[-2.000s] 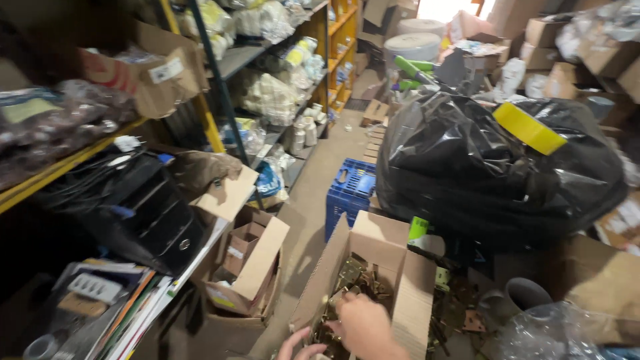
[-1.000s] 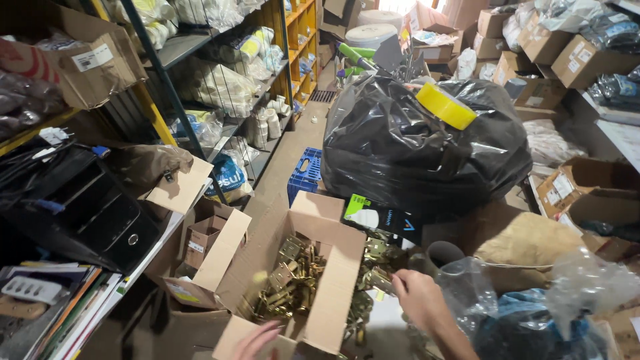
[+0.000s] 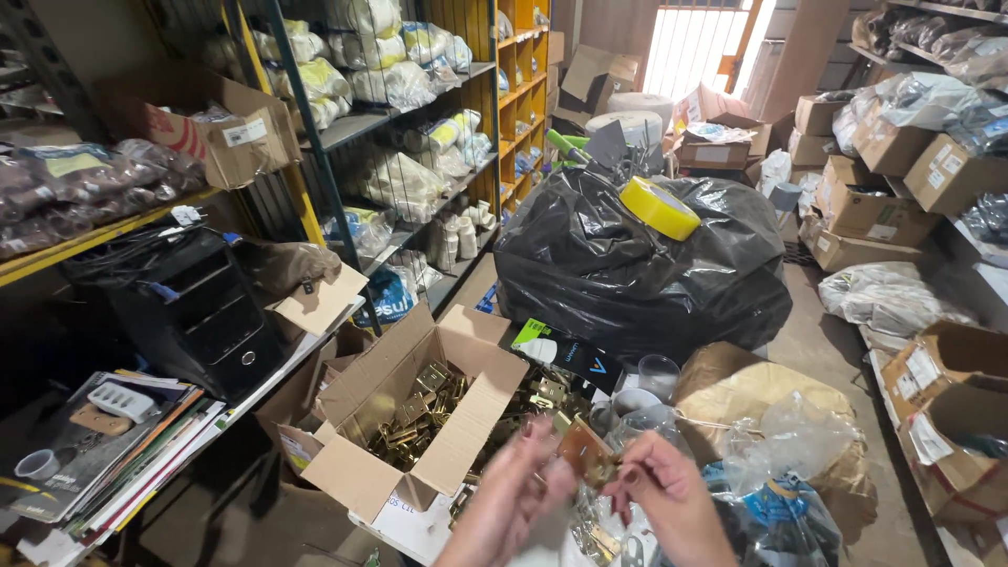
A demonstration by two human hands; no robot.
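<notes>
My right hand (image 3: 657,480) holds a brass-coloured metal plate (image 3: 583,451) with holes, pinched between thumb and fingers. Beside the plate's left edge is my left hand (image 3: 528,472), blurred, its fingers apart; whether it touches the plate I cannot tell. To the left stands an open cardboard box (image 3: 378,405) partly filled with brass-coloured metal fittings (image 3: 421,413). More such fittings (image 3: 549,390) lie loose to the right of the box, behind my hands. Below my hands, small metal parts (image 3: 602,543) lie in or under clear plastic.
A large black plastic bag (image 3: 638,276) carries a yellow tape roll (image 3: 660,208). Plastic cups (image 3: 658,376) and a brown paper package (image 3: 776,394) sit at right. A black computer tower (image 3: 197,303) stands left, before shelves (image 3: 354,130) of bagged goods. Cardboard boxes (image 3: 858,209) line the right.
My left hand has moved right from beside the cardboard box to near my right hand. A metal plate now shows in my right hand. The view has shifted.
</notes>
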